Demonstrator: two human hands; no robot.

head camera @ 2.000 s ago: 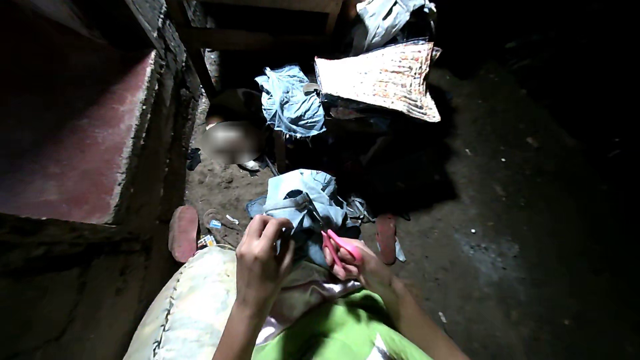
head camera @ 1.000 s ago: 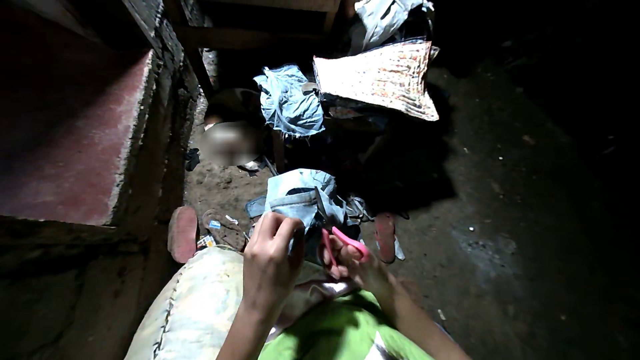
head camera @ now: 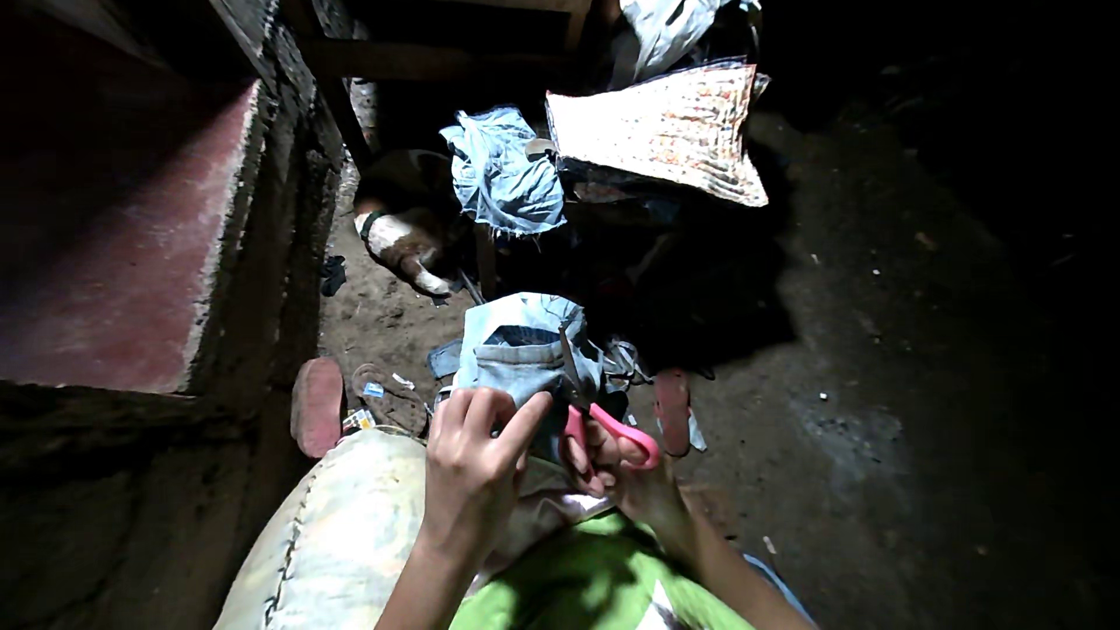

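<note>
My right hand [head camera: 617,459] holds pink-handled scissors [head camera: 615,435], its fingers in the handle loops. The dark blades point away from me, slightly apart, over the right part of a light blue denim piece [head camera: 516,366]. My left hand [head camera: 479,437] is at the near edge of the denim, fingers bent and the index finger stretched toward the scissors. It seems to grip dark denim between its fingers, though the fingertips are partly hidden. Below the hands is bright green cloth [head camera: 577,569] over my lap.
A stitched pale sack [head camera: 359,525] lies at the left. Red slippers [head camera: 318,407] [head camera: 673,409] rest on the dirt floor. Ahead are crumpled denim [head camera: 506,171], a patterned cloth [head camera: 665,127] and a dog [head camera: 402,241] lying down. A red slab [head camera: 131,254] stands left.
The scissor handles have spread apart compared with two seconds ago. My left hand has shifted slightly, and its index finger now reaches out to the right. The denim piece has changed shape a little.
</note>
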